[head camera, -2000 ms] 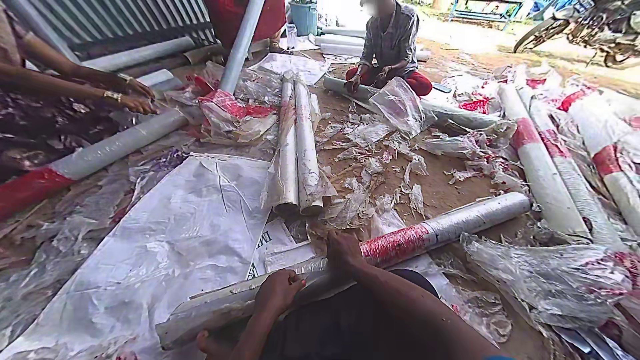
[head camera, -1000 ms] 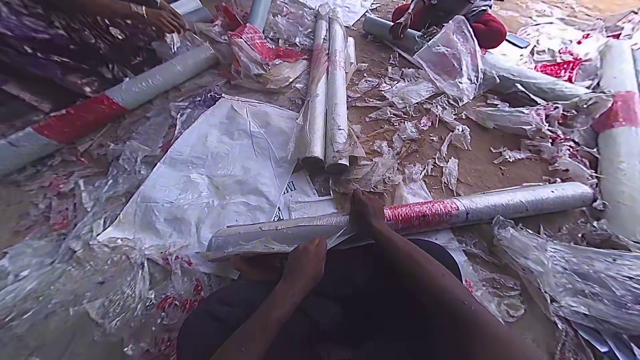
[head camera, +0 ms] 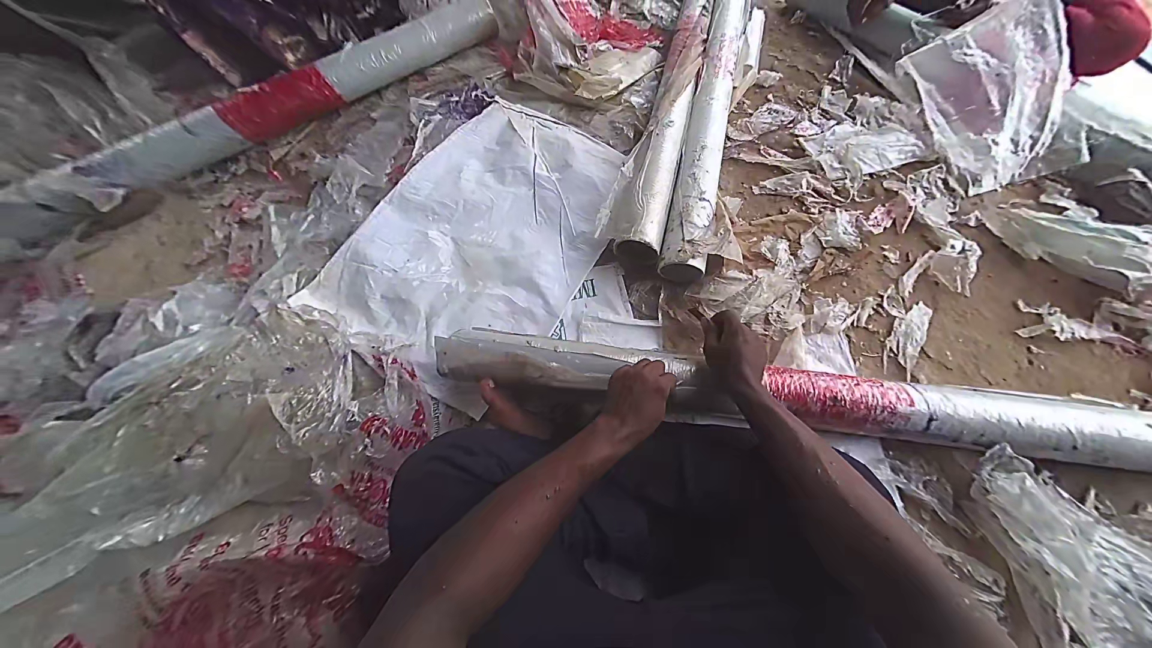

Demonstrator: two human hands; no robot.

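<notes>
A long plastic-wrapped roll (head camera: pixel 1008 416), silvery grey with a red band, lies across my lap from the centre to the right edge. My left hand (head camera: pixel 639 396) is curled over the grey part of it, left of the red band. Close by, my right hand (head camera: pixel 733 346) bends at the roll's upper side, just left of the red band; whether its fingers pinch the wrap or a small tool cannot be told. My bare foot (head camera: pixel 513 409) shows beneath the roll's left end.
Two silvery rolls (head camera: pixel 697 171) lie side by side ahead of a white plastic sheet (head camera: pixel 477 216). Another red-banded roll (head camera: pixel 279 103) crosses the upper left. Torn clear film (head camera: pixel 207 441) litters the ground. At the upper right, a person's red-clothed knee (head camera: pixel 1107 36) is visible.
The view has tilted down and come closer. My left hand has moved right along the roll, nearer to my right hand.
</notes>
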